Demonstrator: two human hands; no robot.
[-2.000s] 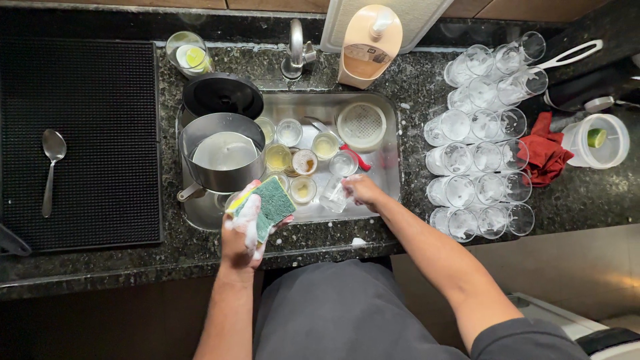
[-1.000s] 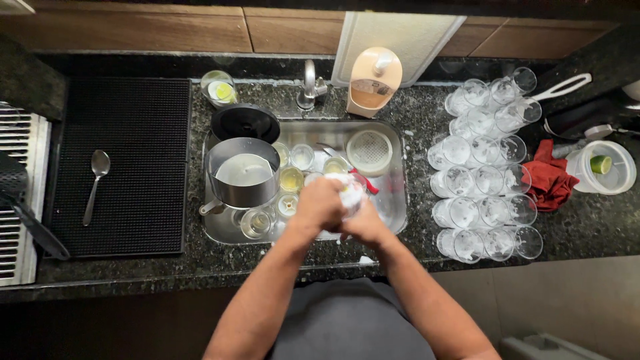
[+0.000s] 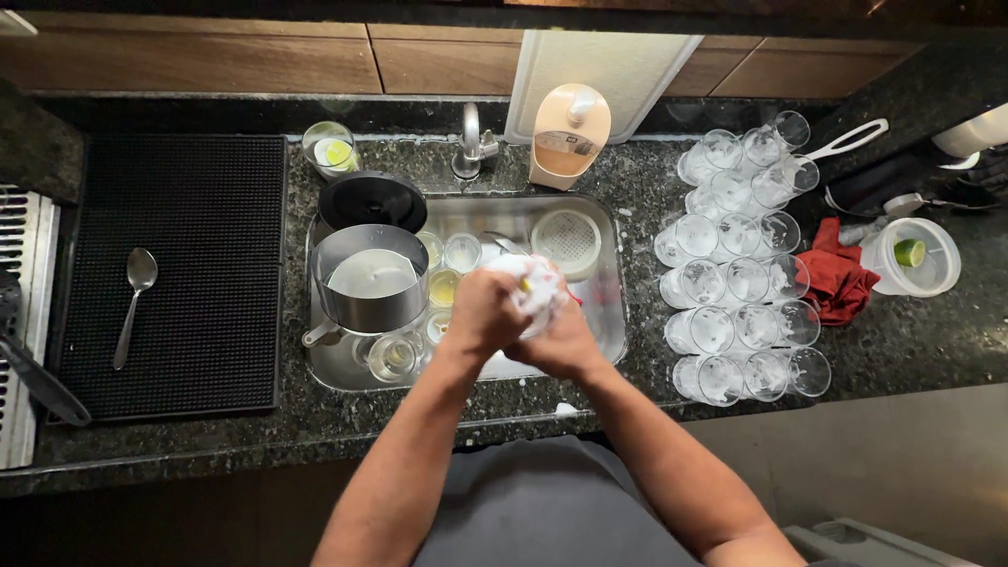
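Observation:
Over the right half of the steel sink (image 3: 614,315), my left hand (image 3: 490,311) and my right hand (image 3: 557,335) meet around a foam-covered sponge (image 3: 535,287). Foam and fingers hide most of it, and whether a glass is inside cannot be told. Left of my hands, a steel pot (image 3: 370,303) of cloudy liquid stands in the sink beside several glasses, among them a clear glass (image 3: 392,358) and one with yellowish liquid (image 3: 445,288). A round white strainer (image 3: 565,240) lies behind my hands. Rows of foamy glasses (image 3: 713,331) stand on the counter at the right.
Behind the sink are a faucet (image 3: 470,142), a soap dispenser (image 3: 570,142) and a glass with lime (image 3: 331,150). A black lid (image 3: 372,201) overlaps the sink's back left corner. A spoon (image 3: 140,287) lies on the black mat (image 3: 205,339). A red cloth (image 3: 836,276) and a plastic tub (image 3: 937,260) sit at the right.
Two seconds ago my hands were apart, with the green and yellow sponge in the left. They have come together over the sink, and the sponge is now mostly covered.

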